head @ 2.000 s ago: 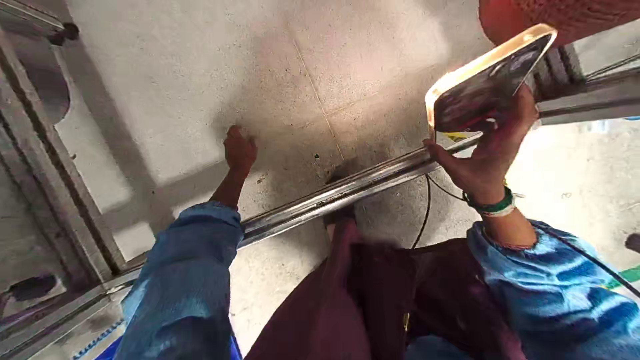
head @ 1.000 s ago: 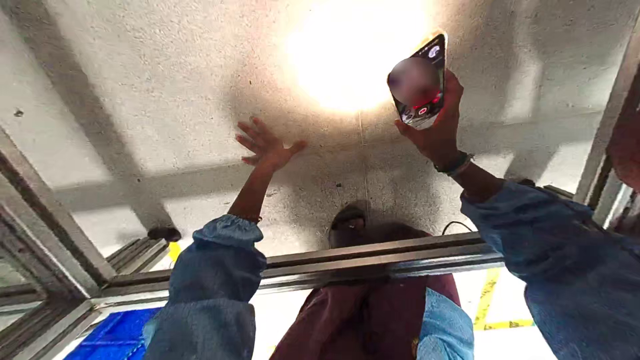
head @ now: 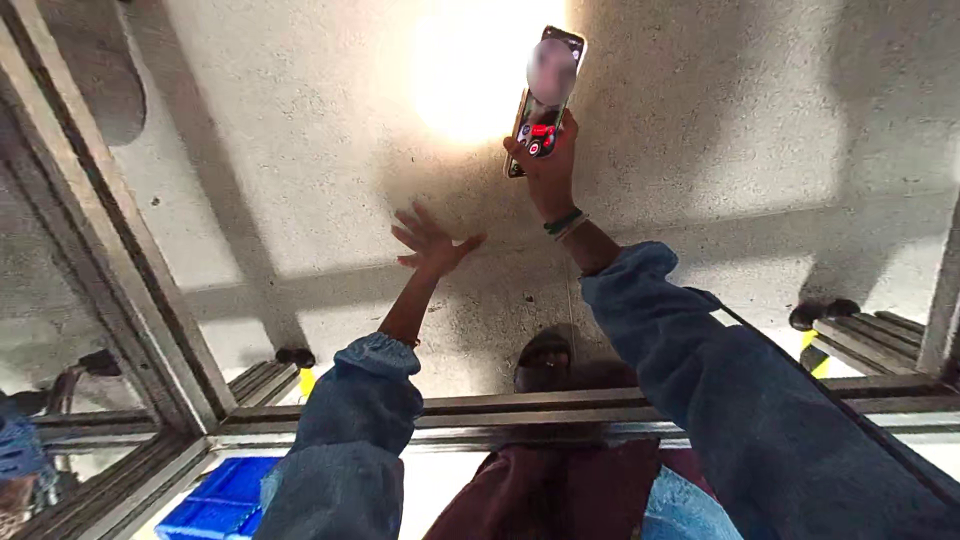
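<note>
My right hand [head: 549, 161] is closed around a smartphone [head: 541, 105], whose lit screen faces me; part of the screen is blurred. Bright light falls on the floor around the top of the phone. My left hand [head: 433, 244] is lower and to the left, with its fingers spread and nothing in it, above the grey speckled floor [head: 322, 150]. Both my arms, in blue sleeves, reach out over a metal profile rail [head: 525, 409] that crosses the view in front of my body. A dark wristband [head: 562, 223] is on my right wrist.
Metal frame posts [head: 112, 217] rise along the left edge, with another at the right edge. A blue plastic crate [head: 217, 499] is at the lower left. Black casters [head: 294, 357] show near the rail on both sides. A shoe [head: 544, 360] is on the floor beyond the rail.
My left hand has gone from curled to spread fingers. The phone has turned more upright, its screen now facing me. The view has shifted, with the blue crate coming into sight.
</note>
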